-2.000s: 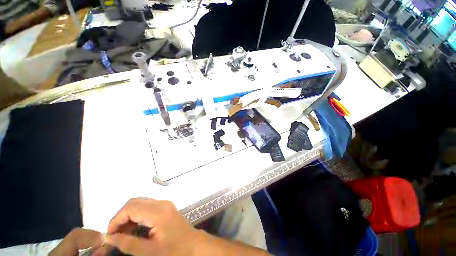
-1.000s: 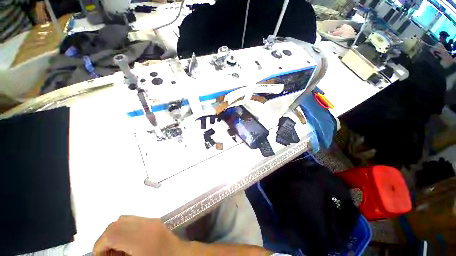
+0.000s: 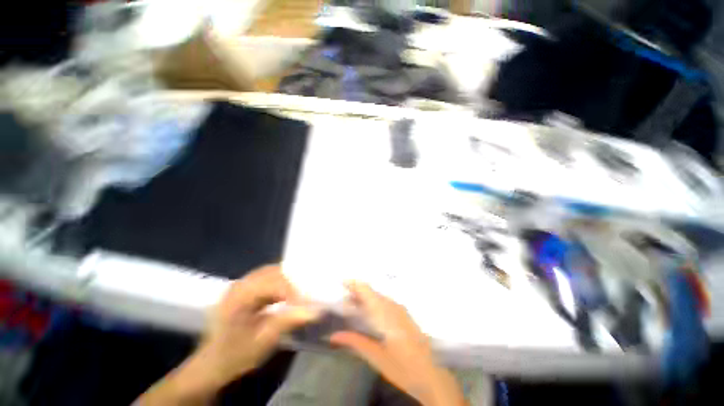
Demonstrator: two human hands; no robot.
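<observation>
The picture is blurred. My left hand [image 3: 258, 317] and my right hand [image 3: 389, 337] are close together at the table's front edge. Between their fingers is a small dark piece [image 3: 321, 327], pinched from both sides; its details cannot be made out. The black fabric panel [image 3: 214, 190] lies flat on the table to the left, beyond my left hand, and neither hand visibly holds it.
The white sewing machine [image 3: 548, 158] stands at the right, blurred. A smartphone [image 3: 560, 273], small dark pieces [image 3: 488, 258] and a blue cloth strip [image 3: 684, 317] lie before it. Crinkled clear plastic [image 3: 119, 143] is at the far left, dark grey cloth [image 3: 357, 67] behind the table.
The view has swung left, so the panel and machine appear farther right. Both hands now show, up at the table edge with a dark piece between them.
</observation>
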